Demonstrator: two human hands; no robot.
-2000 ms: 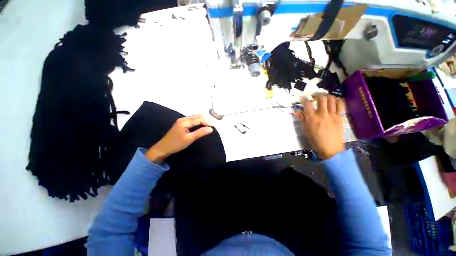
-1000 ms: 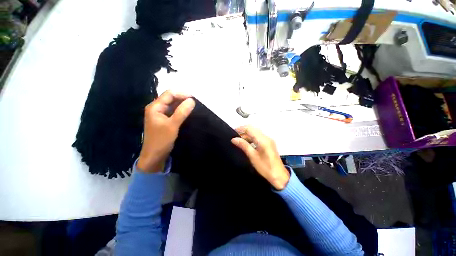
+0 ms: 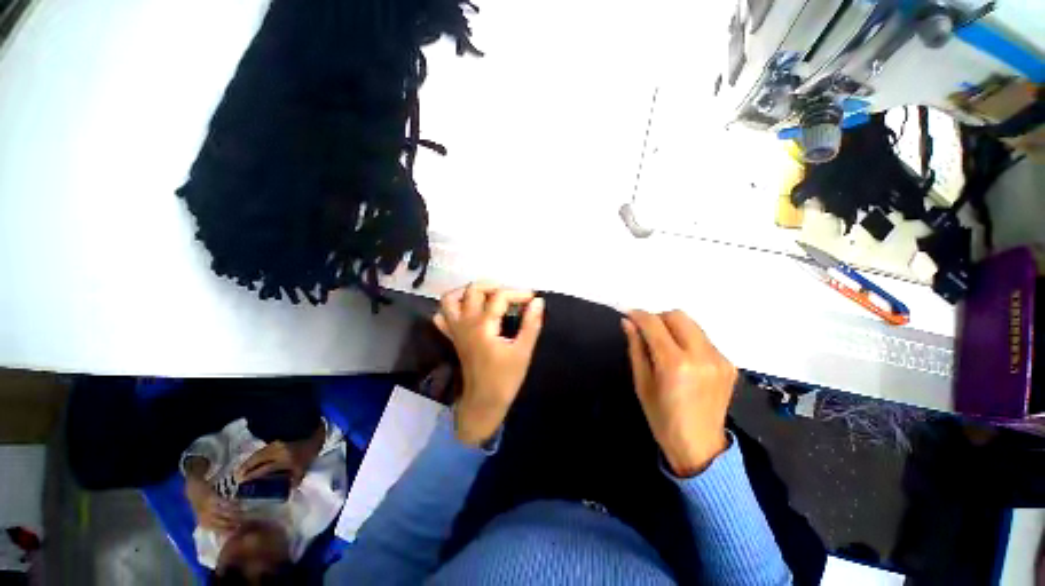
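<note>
A black fabric piece (image 3: 579,355) hangs from both hands at the table's front edge and runs down over my lap. My left hand (image 3: 490,349) pinches its upper left edge between thumb and fingers. My right hand (image 3: 678,383) pinches its upper right edge. The edge between the hands is slightly curved. The lower part merges with other black cloth on the lap, so its outline cannot be told.
A heap of black strips (image 3: 315,149) lies on the left of the white table (image 3: 550,137). The sewing machine head (image 3: 802,69), snips (image 3: 859,286), small black pieces (image 3: 877,223) and a purple box (image 3: 995,332) are right. A seated person (image 3: 258,486) holds a phone, lower left.
The snips left my right hand and lie on the table. Both hands now hold the black piece, moved right and level at the table edge. The view has shifted, showing a person lower left.
</note>
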